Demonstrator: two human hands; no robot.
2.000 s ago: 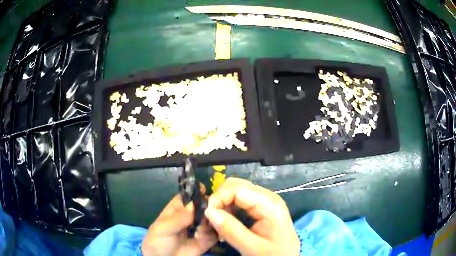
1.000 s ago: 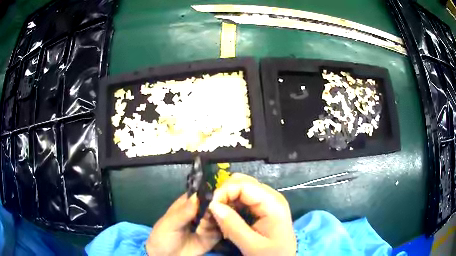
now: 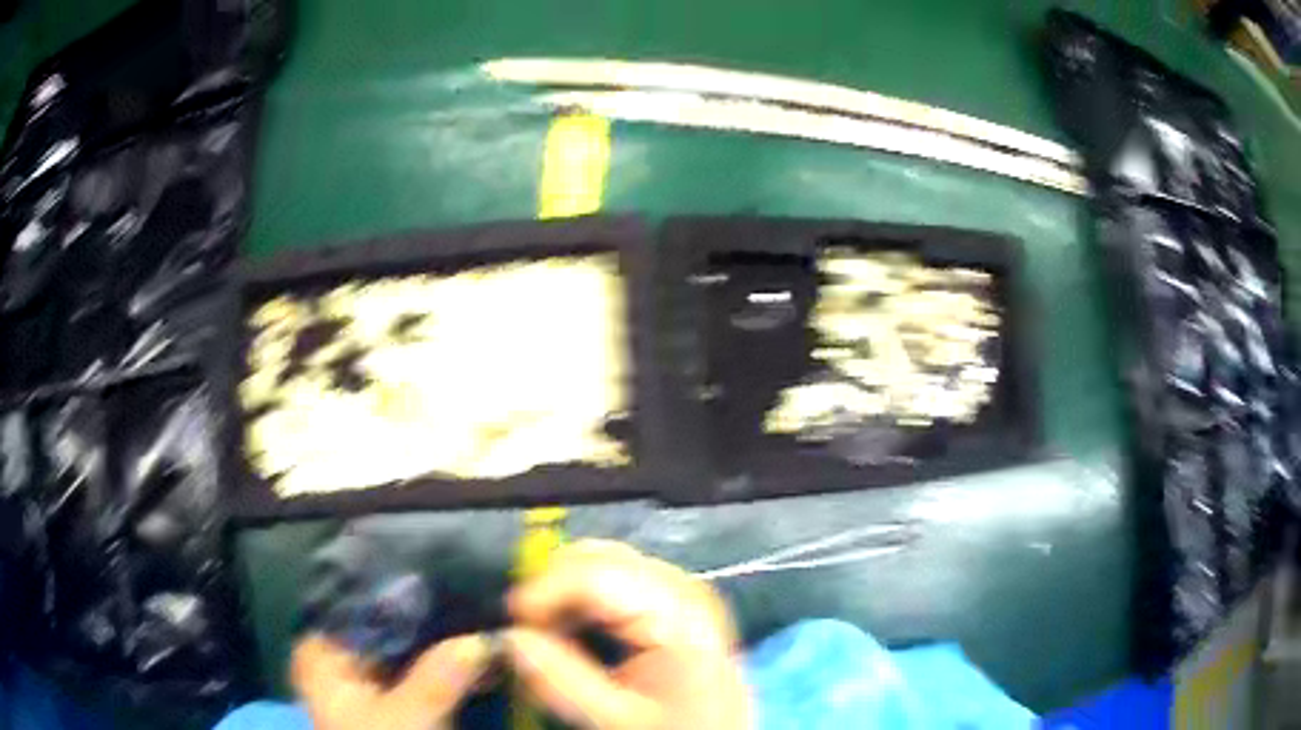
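The picture is blurred. My left hand (image 3: 374,687) is at the bottom, holding a dark phone unit (image 3: 414,578) with a round lens-like shape at its left end. My right hand (image 3: 628,642) is close beside it, thumb and fingertips pinched at the unit's right side; whether a small part is between them cannot be told. Beyond the hands lies the left parts tray (image 3: 649,357), black and densely filled with cream-white pieces (image 3: 471,371). The right parts tray (image 3: 1020,357) is against it, with a looser heap of pieces (image 3: 913,342) mostly on its right side.
Tweezers (image 3: 813,553) lie below the right tray on the green bench (image 3: 414,157). Two pale long strips (image 3: 842,129) lie beyond the trays. Black compartment trays flank both sides, left (image 3: 114,371) and right (image 3: 1199,328). Yellow tape (image 3: 575,164) and a blue thing (image 3: 1106,706) also show.
The view has shifted, so the trays appear further left and lower. The phone unit, earlier seen narrow and upright, now shows a broader face, turned to the left. My right hand stays beside it.
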